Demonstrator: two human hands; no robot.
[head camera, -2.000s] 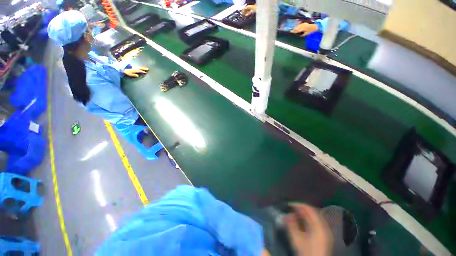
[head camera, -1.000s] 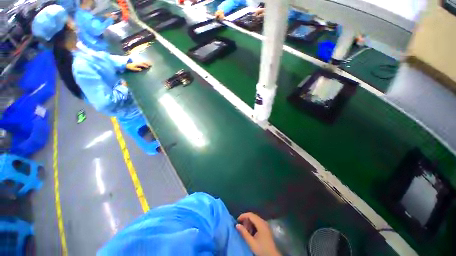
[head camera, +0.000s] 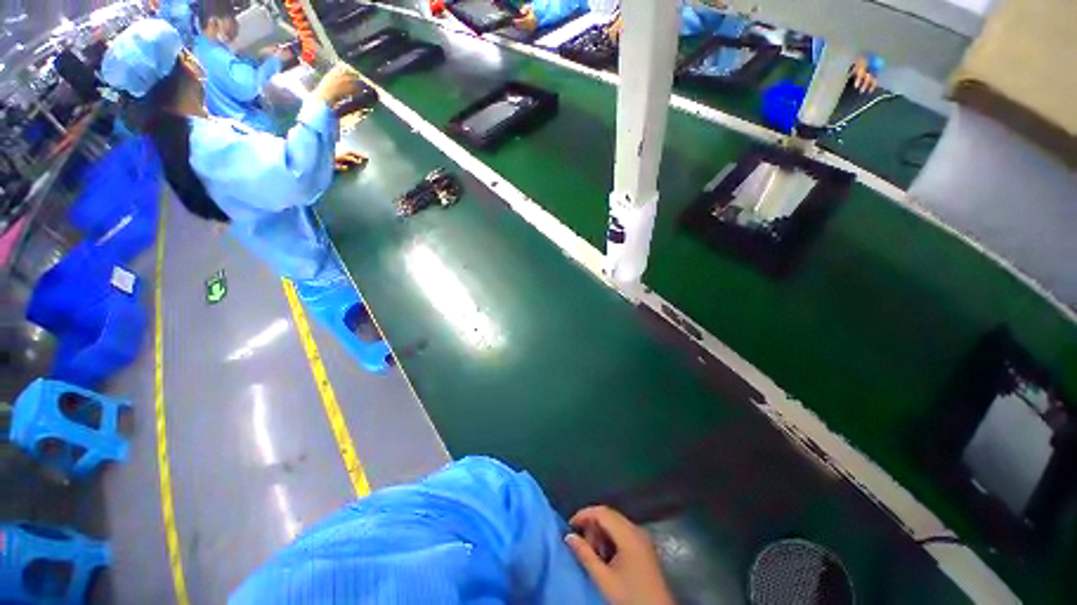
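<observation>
My left hand is at the bottom edge, with the blue sleeve to its left. Its fingers are curled over a dark area, and I cannot tell whether they hold anything. A dark, partly shiny object lies just right of the hand, cut off by the hand and the frame edge; it may be a tray with a unit. The round mesh-like screw dish with a dark rim is further right, cut off at the bottom. My right hand is not in view.
A chipped white rail and a white post separate the bench from the green conveyor, which carries black trays. A dark bundle lies up the bench. A worker in blue stands at its left edge.
My left hand has moved left from beside the dish and its fingers are curled. The view has shifted slightly. The worker at left has raised a hand.
</observation>
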